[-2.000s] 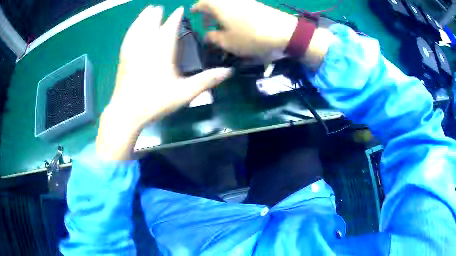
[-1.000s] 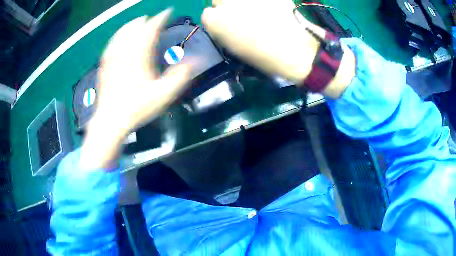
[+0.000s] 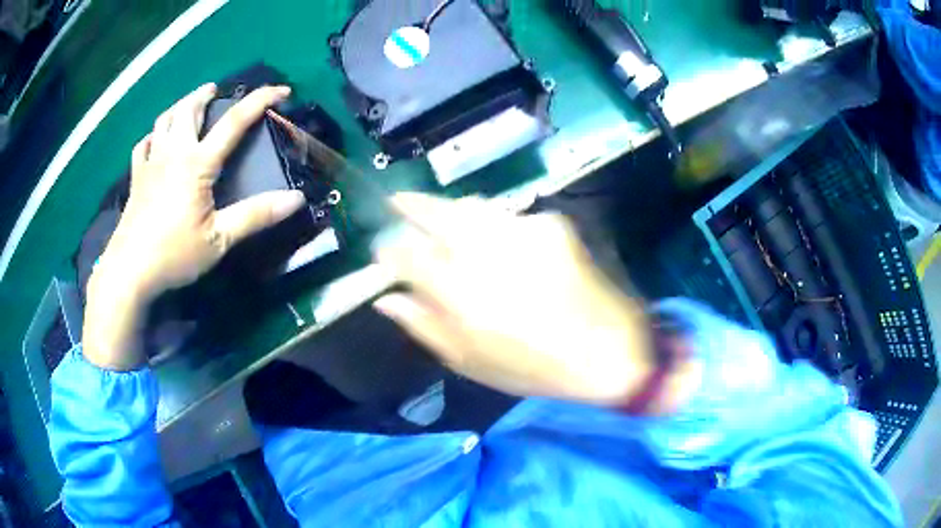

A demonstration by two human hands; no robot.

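Observation:
My left hand (image 3: 181, 201) lies over a grey-black blower fan (image 3: 248, 165) at the left of the bench, fingers on its top and thumb near its edge. Thin reddish lead wires (image 3: 299, 134) run from this fan towards my right hand. My right hand (image 3: 506, 294) is blurred, in front of the bench edge, fingers bent; whether it holds the wire ends is unclear. A second blower fan (image 3: 454, 77) with a white-and-blue round label lies flat at top centre, a pale strip (image 3: 490, 144) on its housing.
A black electric screwdriver (image 3: 619, 57) lies on the green bench at upper right. A dark crate (image 3: 712, 219) with black parts and wires stands at the right. Part of another fan (image 3: 95, 232) and a clear box edge (image 3: 41, 320) show at far left. Another person's blue sleeve (image 3: 913, 72) is at the upper right.
The view has shifted, uncovering the labelled fan and screwdriver. My left hand has settled on the left fan. My right hand has moved down and towards the bench's front edge.

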